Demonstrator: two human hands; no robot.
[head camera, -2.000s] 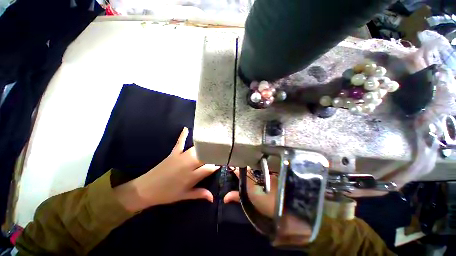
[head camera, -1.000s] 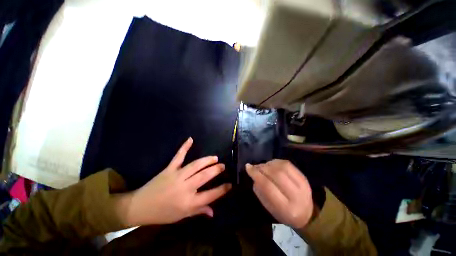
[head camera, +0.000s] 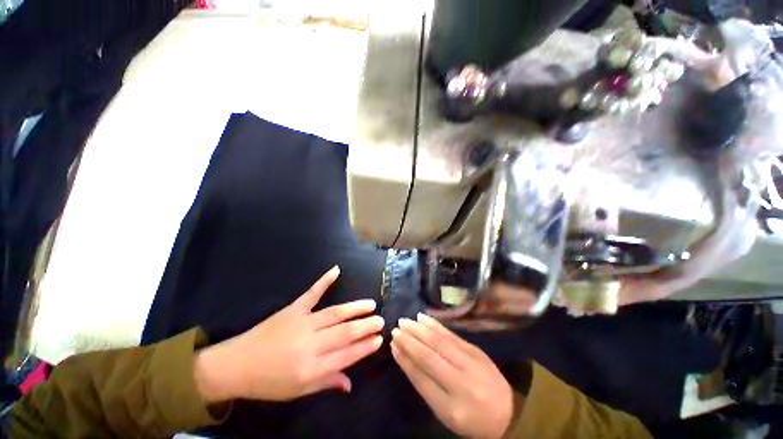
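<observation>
A large dark fabric piece (head camera: 257, 214) lies flat on the pale table and runs under the sewing machine head (head camera: 386, 171). A narrow shinier dark strip (head camera: 402, 279) shows just in front of the head. My left hand (head camera: 296, 347) lies flat on the fabric, fingers spread, left of the strip. My right hand (head camera: 459, 377) is at the strip's near end, fingers together, fingertips on the cloth; whether they pinch it cannot be told. The fingertips of both hands are close together. The needle is hidden under the head.
The pale table (head camera: 112, 249) shows left of the fabric. A clear shiny guard (head camera: 532, 249) hangs at the front of the head. Pearl beads (head camera: 468, 83) and a dark tube-like cover (head camera: 498, 34) sit on top. Dark cloth (head camera: 43, 163) hangs at the far left.
Since one second ago, the view has shifted and the machine head shows lower and further left. My right hand has straightened its curled fingers and moved nearer my left hand's fingertips.
</observation>
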